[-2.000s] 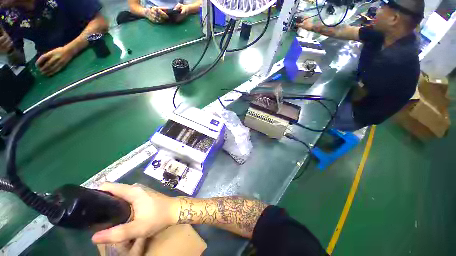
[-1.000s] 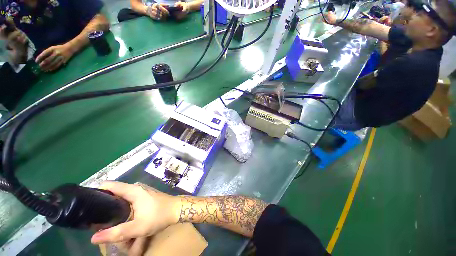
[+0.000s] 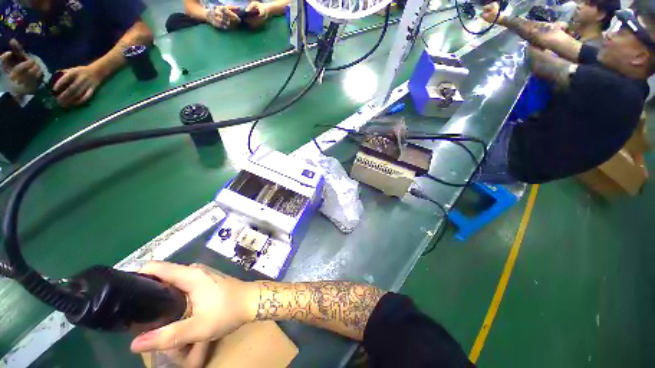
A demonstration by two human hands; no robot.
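My right hand (image 3: 205, 302) is closed around the thick black electric screwdriver (image 3: 118, 298) at the lower left, above the tan cardboard pad (image 3: 258, 346). A black cord leaves the screwdriver's top. Its bit is hidden. My left hand is not clearly in view; some blurred skin below my right hand cannot be told apart. The white screw feeder (image 3: 273, 190) with blue-purple edges stands beyond my right hand. A black cylindrical housing (image 3: 196, 116) stands upright on the green belt.
A crinkled plastic bag (image 3: 341, 198) and beige power supply (image 3: 384, 171) lie right of the feeder. A second feeder (image 3: 438, 83) stands farther back. The black cord (image 3: 143, 134) loops across the view. People work across the belt and at right. A blue stool (image 3: 485, 208) stands right.
The black housing has moved left along the belt. The person at the right has leaned farther right, and another head shows behind. My right hand and the screwdriver have hardly moved.
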